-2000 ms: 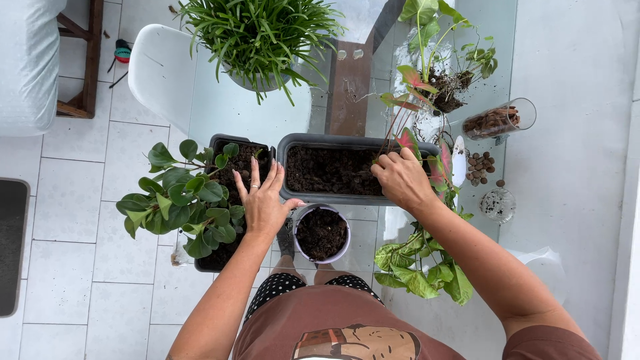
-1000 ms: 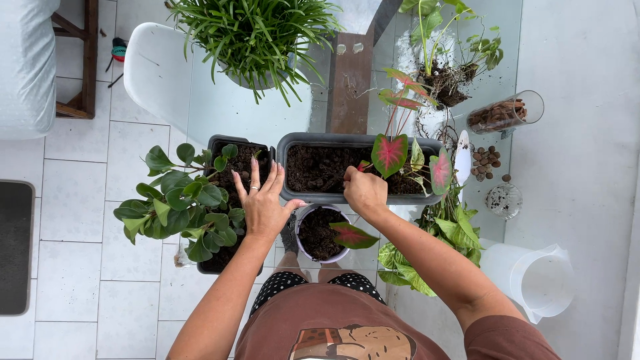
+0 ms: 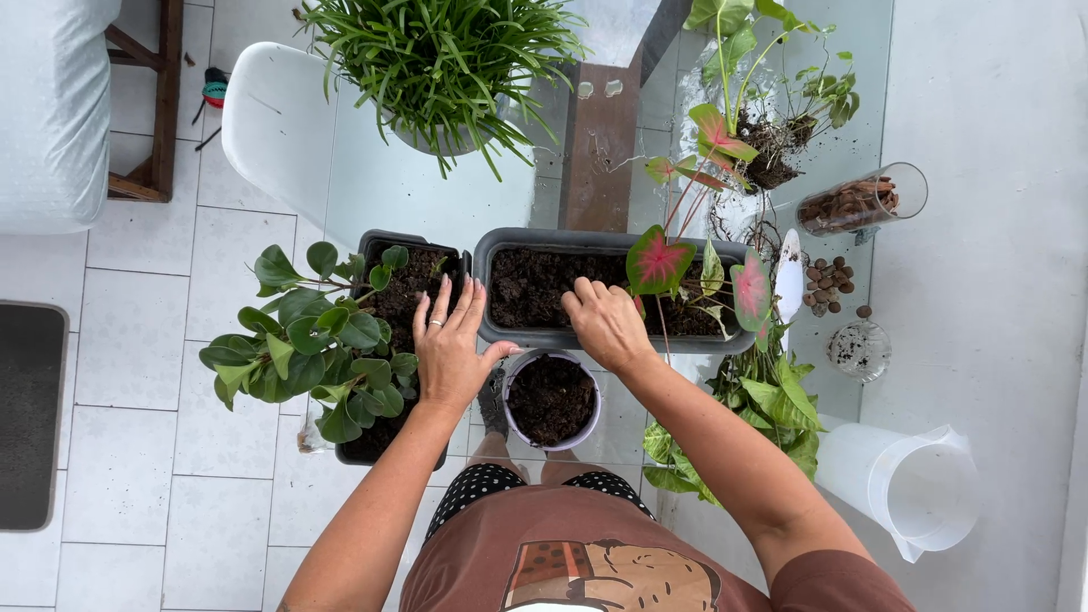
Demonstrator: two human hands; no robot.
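My left hand [image 3: 450, 348] lies with its fingers apart over the right edge of a black planter [image 3: 348, 455] that holds a round-leaved plant [image 3: 310, 340]. Curled over the soil of the grey rectangular planter [image 3: 484, 289] is my right hand [image 3: 605, 323]; its fingertips are hidden, so whether they hold anything cannot be seen. Just right of it, a caladium with pink and green leaves [image 3: 660, 259] stands in the planter's soil. A pale round pot of dark soil [image 3: 552, 401] sits between my forearms.
A grassy potted plant [image 3: 442, 68] stands at the top. On the glass table's right side are bare-rooted plants [image 3: 765, 149], a glass of bark chips [image 3: 850, 204], a white scoop [image 3: 789, 276], clay pebbles [image 3: 826, 285], a small glass [image 3: 858, 348], leafy vines [image 3: 782, 404] and a translucent pitcher [image 3: 922, 493].
My right hand has moved left along the grey planter, away from its right part. Caladium leaves now show more fully beside it. My left hand stays at the black planter's edge.
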